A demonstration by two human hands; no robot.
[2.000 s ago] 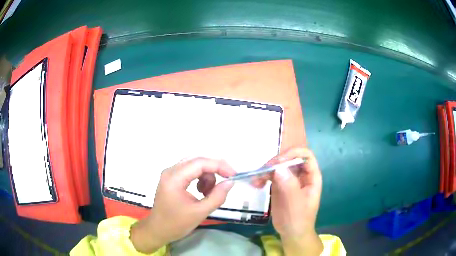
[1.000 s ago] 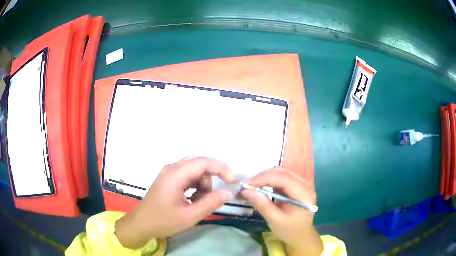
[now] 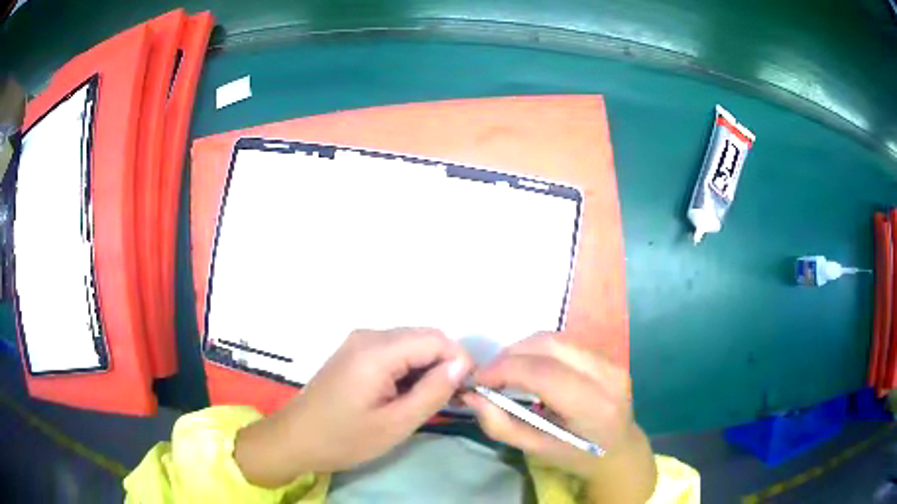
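A white display panel (image 3: 393,256) with a thin black border lies on an orange-red foam tray (image 3: 511,123) in front of me. My left hand (image 3: 388,399) is over the panel's near edge, thumb and index finger pinched on a small pale, translucent piece (image 3: 481,346), partly hidden by the fingers. My right hand (image 3: 566,394) touches the same piece with its fingertips and also holds thin silver-white tweezers (image 3: 541,423), whose rear end points down to the right. The tweezers' tips are hidden at the fingers. The panel's near right corner is covered by my right hand.
A stack of foam trays (image 3: 138,217) with another panel (image 3: 54,236) is at the left. A white card (image 3: 233,93) lies behind. At the right are an adhesive tube (image 3: 721,177), a small glue bottle (image 3: 816,271), more foam trays (image 3: 885,295) and blue bins (image 3: 787,428) below the bench edge.
The tweezers have swung from lying across between the hands to pointing down to the right. My hands have come together around the small pale piece. The view has shifted slightly.
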